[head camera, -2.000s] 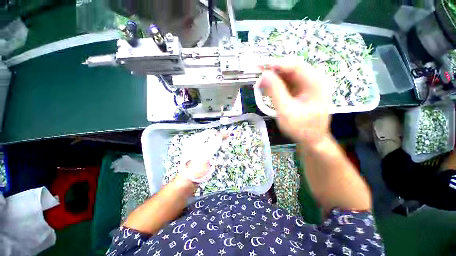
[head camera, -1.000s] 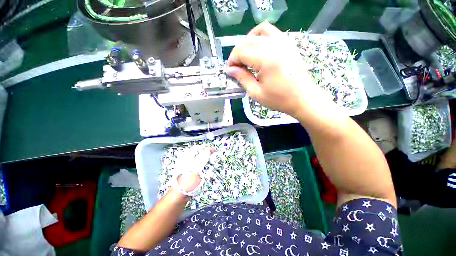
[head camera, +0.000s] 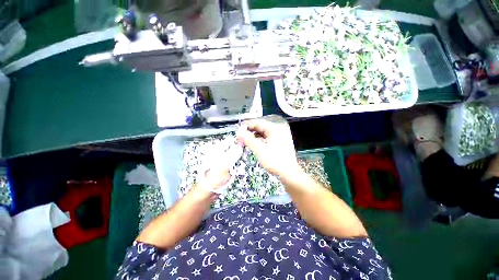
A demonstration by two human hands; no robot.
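Note:
A white lap bin (head camera: 164, 158) full of tiny white, grey and green pieces sits against my body. My left hand (head camera: 216, 164), pale and overexposed, is over the bin; its fingers blend into the pieces. My right hand (head camera: 269, 143) is over the bin's back right part, thumb and fingertips together beside the left fingertips. Whether either hand holds a tiny piece cannot be made out. The silver machine head (head camera: 219, 60) stands on the bench beyond both hands, its rod pointing left. No hand touches it.
A white supply bin (head camera: 350, 111) heaped with small pieces and green slivers is right of the machine. A small clear tray (head camera: 432, 63) stands beside it. A green crate (head camera: 342, 169) is under the lap bin. Red objects (head camera: 375, 180) are below the bench. Another person's arm (head camera: 427, 136) shows at right.
My right hand has left the right end of the machine head and come down to my left hand over the lap bin. The left hand stays over the bin. The camera view has shifted.

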